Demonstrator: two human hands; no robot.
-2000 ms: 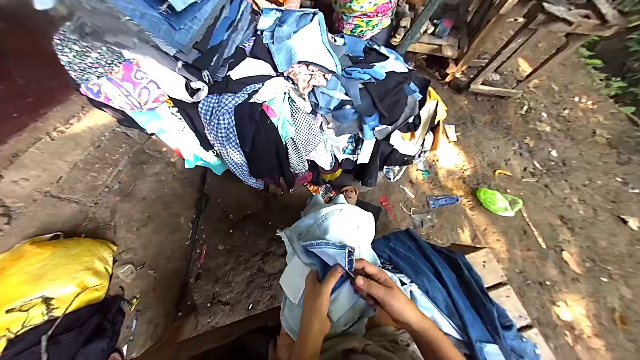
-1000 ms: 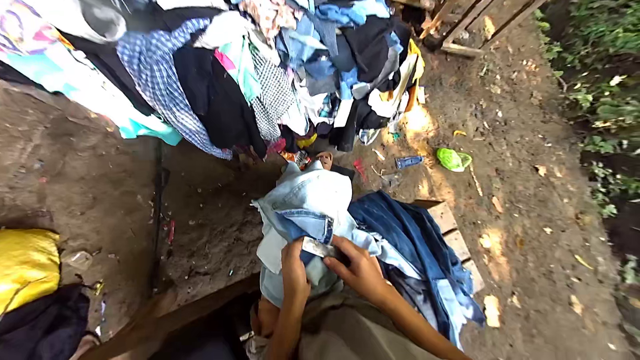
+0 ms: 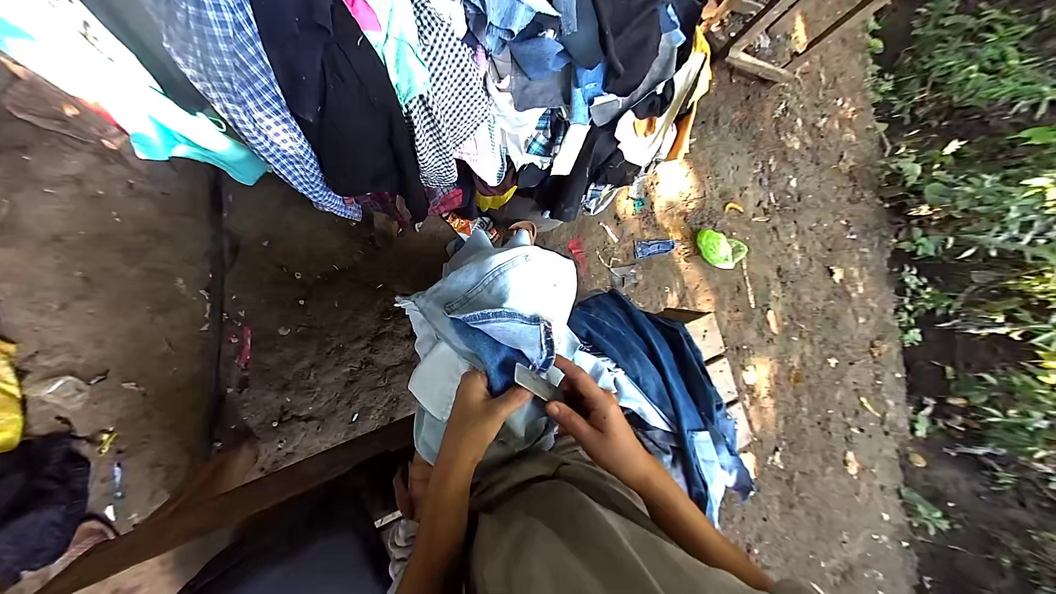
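Light blue denim cloth (image 3: 520, 280) lies bunched over my lap, its stitched hem folded back to show a darker blue side. My left hand (image 3: 478, 412) grips the darker denim fold near the hem. Between the thumb and fingers of my right hand (image 3: 594, 421) is a small flat greyish blade-like piece (image 3: 536, 383), its tip pointing toward the fold. What it is exactly cannot be told. Dark blue denim garments (image 3: 652, 355) lie at the right, close to my right hand, over a slatted wooden surface (image 3: 708, 337).
A large heap of mixed clothes and denim scraps (image 3: 355, 99) stands ahead. On the dirt ground lie a green plastic bag (image 3: 721, 249) and a denim scrap (image 3: 654, 247). A wooden beam (image 3: 247, 495) runs at lower left, and plants (image 3: 982, 198) grow at right.
The view has shifted, with more plants at right and the heap higher in frame. The flat greyish piece in my right hand is seen more plainly. Both hands remain at the denim fold.
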